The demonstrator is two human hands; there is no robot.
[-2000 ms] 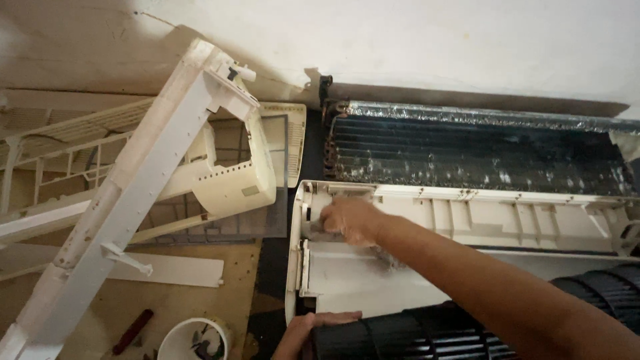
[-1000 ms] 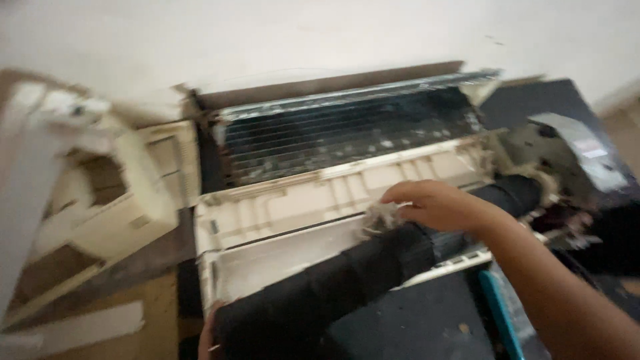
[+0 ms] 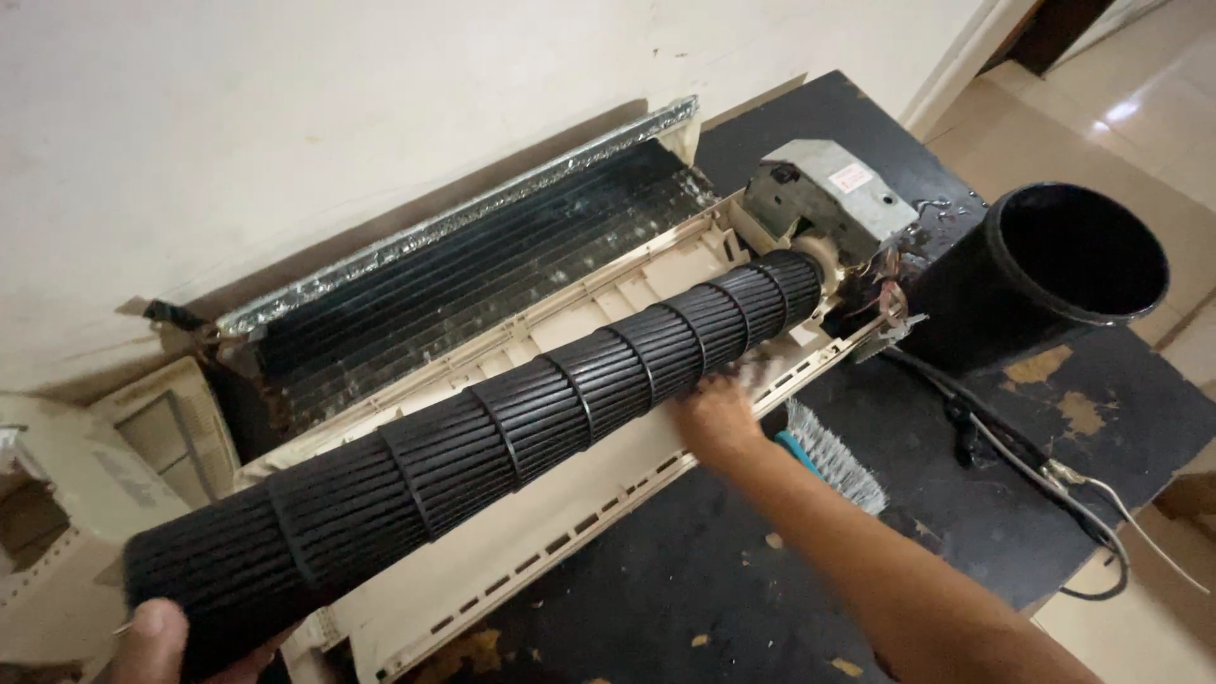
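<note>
A black cylindrical blower fan of an air conditioner (image 3: 475, 432) lies slantwise over its cream plastic housing (image 3: 532, 522). Its near left end is raised in my left hand (image 3: 157, 641), thumb on the rim. The far right end meets a cream collar beside a grey metal cover (image 3: 831, 199). Below that right part of the fan, my right hand (image 3: 717, 413) reaches into the housing; it is blurred, holding a pale cloth (image 3: 760, 370) that is partly hidden. Behind the housing lies the finned evaporator coil (image 3: 475, 275).
A black cylindrical container (image 3: 988, 275) stands at the right on the black tabletop (image 3: 665, 598). A scrub brush with grey bristles (image 3: 836, 461) lies beside the housing. Cables (image 3: 1007, 446) run over the table's right part. Cream plastic casing parts (image 3: 85, 513) are at the left.
My right hand has moved with the cloth from the housing's left end, past its middle, to the right part below the fan. The fan's left end is lifted higher. The view has swung right.
</note>
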